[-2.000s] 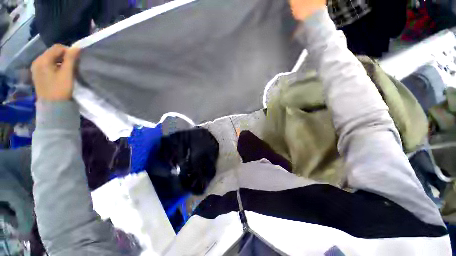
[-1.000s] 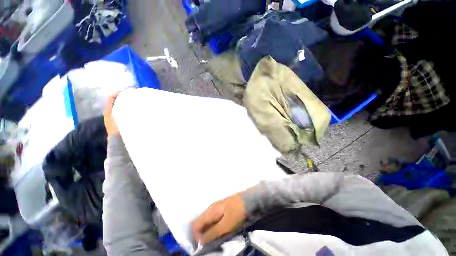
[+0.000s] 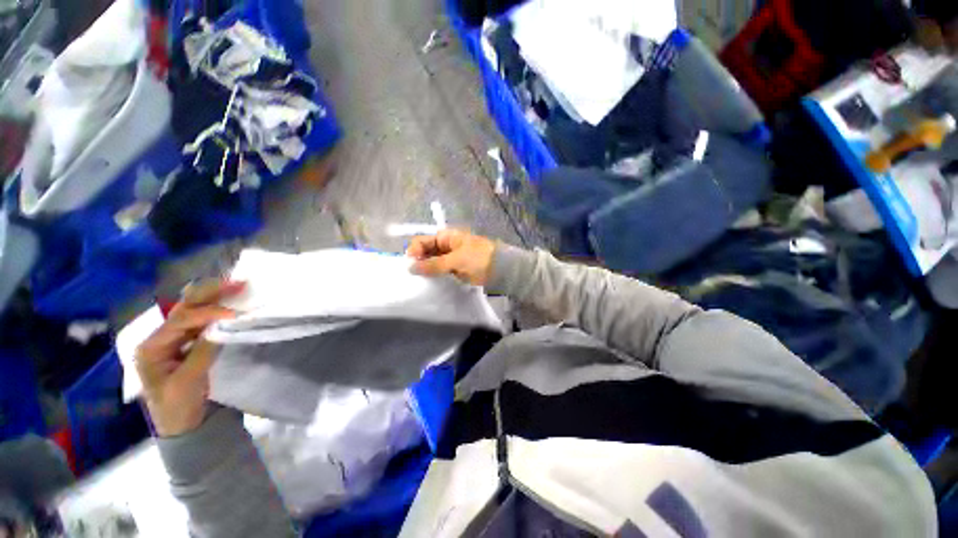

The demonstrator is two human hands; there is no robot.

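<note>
A white and grey fabric piece [image 3: 347,289] is held folded in front of my body, its white side on top and grey showing below. My left hand [image 3: 187,357] grips its left end with the fingers. My right hand [image 3: 452,257] pinches its upper right edge. Below the piece, a pile of white pieces [image 3: 331,441] lies in a blue crate [image 3: 433,405].
A blue crate [image 3: 515,116] with white and dark cloth stands ahead. Dark cloth bundles [image 3: 672,215] lie to the right, near a blue-edged machine table [image 3: 877,189]. Blue containers with white scraps [image 3: 257,116] are at upper left. Grey floor [image 3: 389,116] runs between.
The piece went from spread with its grey side showing, to white side up, to folded. My right hand moved from low near my body to the upper edge. The view has turned.
</note>
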